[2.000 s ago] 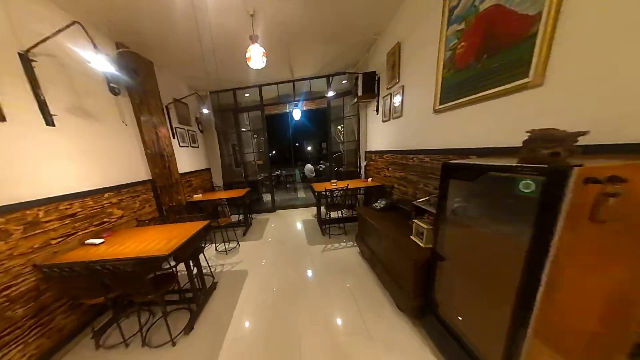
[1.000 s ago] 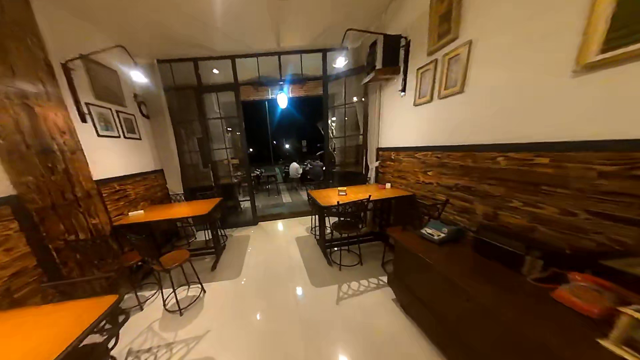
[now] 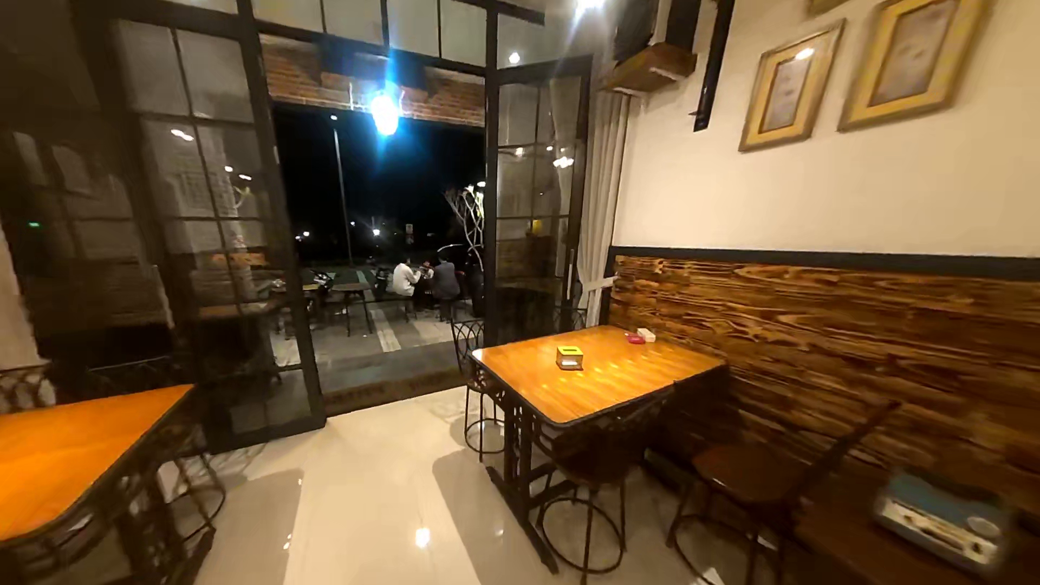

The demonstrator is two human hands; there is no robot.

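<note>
Neither my left hand nor my right hand shows in the head view. A wooden table (image 3: 601, 370) with a dark metal frame stands right of the middle. On it are a small box (image 3: 569, 357) with a yellow top, a red item (image 3: 634, 338) and a white item (image 3: 647, 334) beside each other near the wall. Another wooden table (image 3: 89, 443) is cut off at the left edge. A blue and silver device, perhaps an old radio (image 3: 942, 520), rests on a dark wooden surface at the lower right, somewhat blurred.
Dark chairs (image 3: 751, 471) stand by the right table. Tiled floor (image 3: 382, 487) runs between the tables to an open doorway with glazed metal-framed doors (image 3: 536, 203). Outside, several people (image 3: 406, 278) sit in the dark. Framed pictures (image 3: 792, 85) hang above wood panelling (image 3: 829, 325).
The view has moved forward through the room to the doorway and the right table. The fridge and large painting seen at the right two seconds ago have left the view.
</note>
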